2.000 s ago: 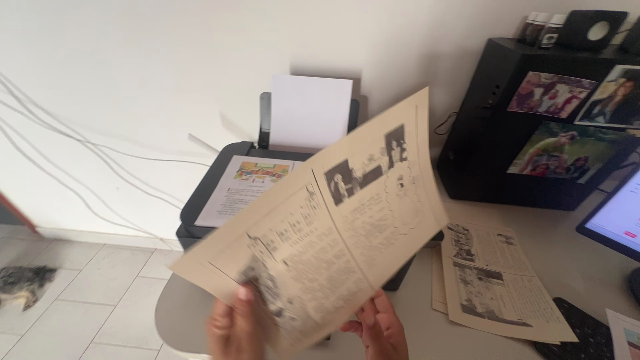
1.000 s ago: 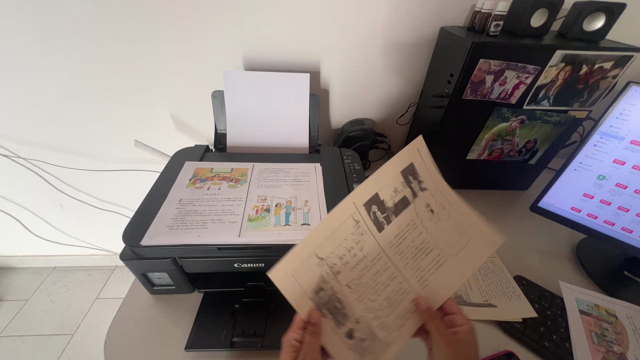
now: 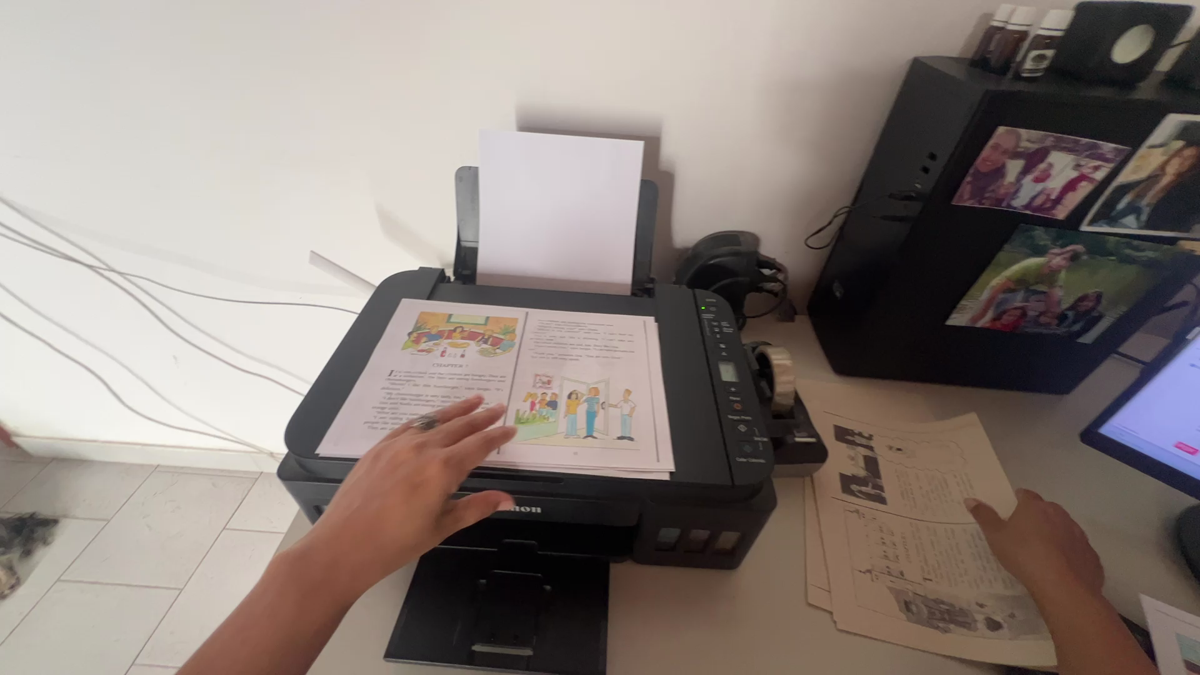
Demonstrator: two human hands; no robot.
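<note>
My left hand, a ring on one finger, reaches over the front edge of a black Canon printer with fingers apart, over the lower part of colour-printed sheets on its lid. Whether its fingertips touch the paper I cannot tell. At the right, my right hand rests at the right edge of yellowish black-and-white printed sheets on the desk; its fingertips are partly out of sight, so a grip on the paper cannot be made out. White paper stands upright in the rear feeder.
The output tray juts out at the printer's front. A tape roll in a dispenser sits by its right side. Behind the sheets stands a black computer case with photos. A monitor is at the right edge. Cables hang at left.
The yellowish sheet that both hands held up in front of the printer is down on the desk at the right. My left hand has left it and is over the colour sheets.
</note>
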